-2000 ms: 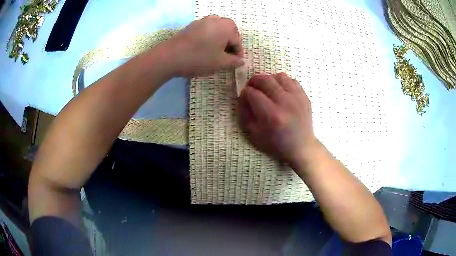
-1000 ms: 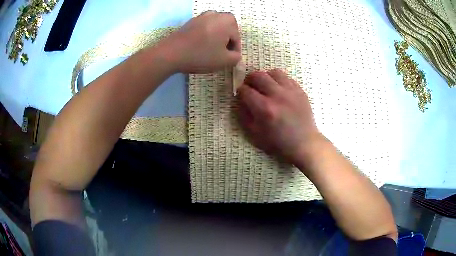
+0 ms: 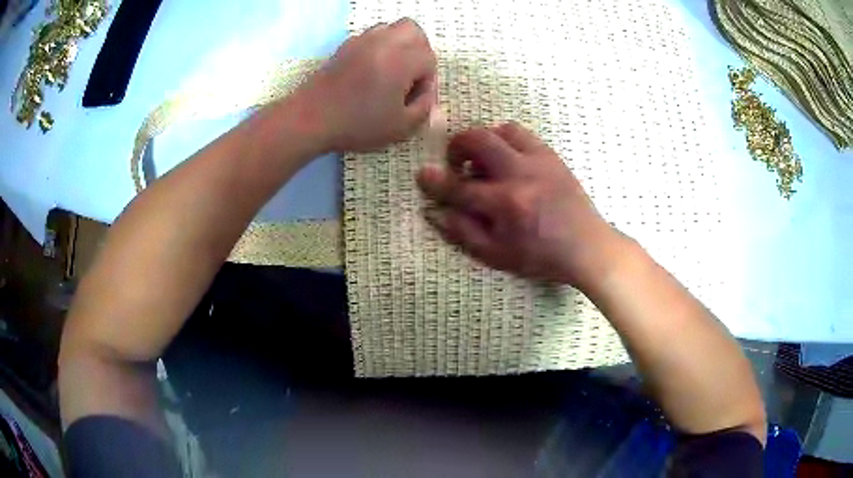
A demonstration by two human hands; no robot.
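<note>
A large cream-tan woven bag panel [image 3: 449, 317] lies flat in front of me, plain face up. A tan strap [image 3: 290, 245] shows past its left edge as a loop. My left hand [image 3: 383, 89] is curled over the panel's upper left, fingers closed at a small pale strip [image 3: 437, 138] that stands out below them. My right hand [image 3: 510, 201] is just below and right of the strip, blurred, thumb and forefinger parted, with a tiny pale spot between its fingers that I cannot make out. Whatever lies under my fingertips is hidden.
Loose gold hardware [image 3: 767, 131] lies at the right, beside a layered panel stack [image 3: 795, 56] at the upper right. More gold hardware [image 3: 51, 56] lies at the upper left, next to a flat black object [image 3: 122, 56]. Dark space and blue plastic [image 3: 608, 448] are below the table edge.
My right hand has opened its thumb and forefinger and shifted slightly right. My left hand and the panel have moved slightly left.
</note>
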